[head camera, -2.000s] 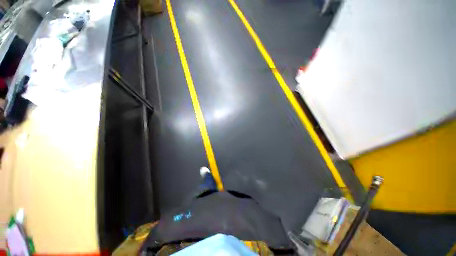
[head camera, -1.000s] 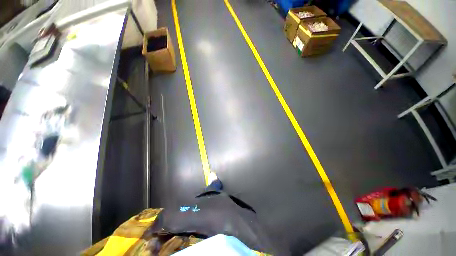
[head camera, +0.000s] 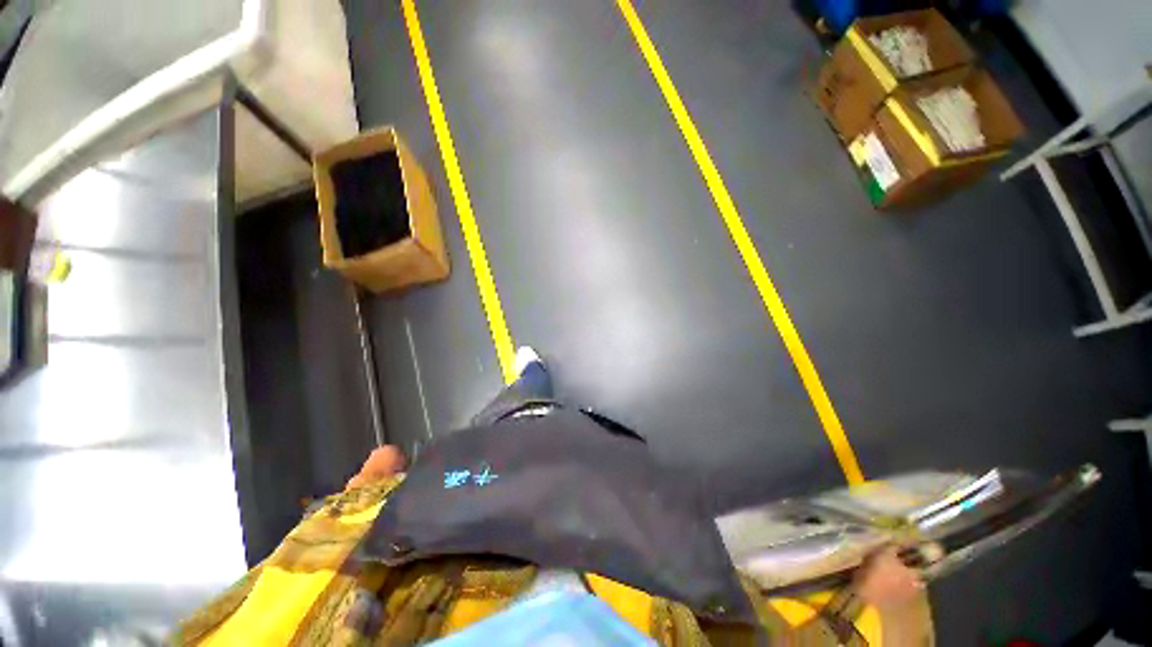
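My right hand (head camera: 892, 584) is at the lower right, slightly blurred, closed around a dark bar with a metallic end (head camera: 1030, 512), which looks like a trolley push handle. Papers in clear plastic (head camera: 809, 537) lie along the bar beside the hand. My left hand (head camera: 377, 468) shows small at the lower left, beside the dark apron (head camera: 543, 506); its fingers are not clear and nothing is seen in it. No trolley deck is visible.
Yellow lines (head camera: 745, 240) run along the grey floor. An open carton with black contents (head camera: 379, 259) stands left, by a metal-topped table (head camera: 139, 354). Two open cartons with off-white pieces (head camera: 929, 139) stand upper right, near a pale table frame (head camera: 1074, 234).
The cartons have come closer and lower in view. Both hands have come into view. The bar and papers show more fully at lower right. The fire extinguisher has left the view.
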